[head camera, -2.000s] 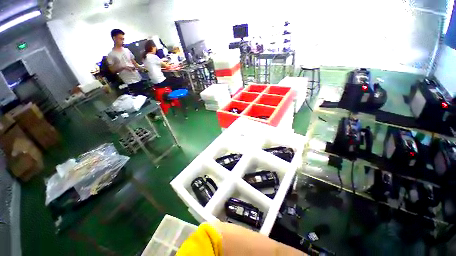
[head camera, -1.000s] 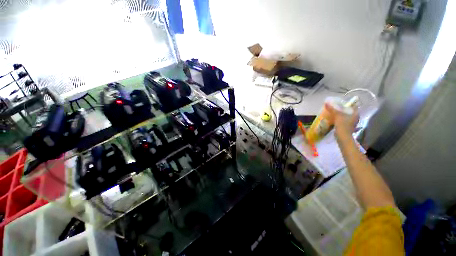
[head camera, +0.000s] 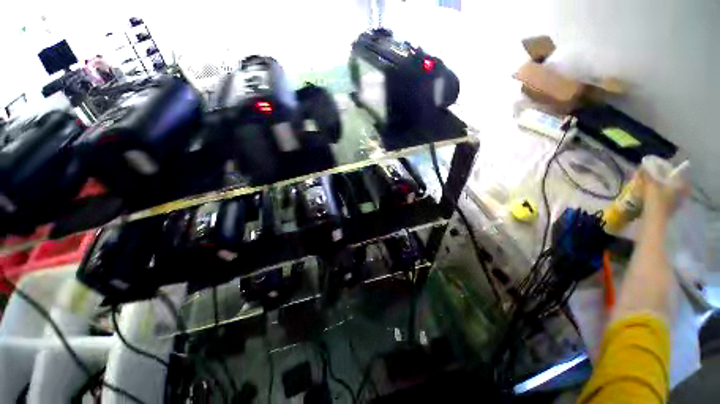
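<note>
My right hand is at the far right over the white desk, at the end of a bare forearm with a yellow sleeve. It is closed around the top of a yellowish drink bottle, which looks tilted; its base is near the black cable bundle. My left hand is not in view. Black camcorders stand on the stepped rack in front of me, such as one with a red light at the top right end. The picture is somewhat blurred.
Thin black cords hang from the rack. The desk holds an open cardboard box, a black flat device with a yellow-green note, a yellow round item and an orange pen. White divided tray and red tray are at the left.
The view has swung from the trays to the rack and desk, and the rack now looks closer. The right hand still holds the bottle, now farther right in the picture.
</note>
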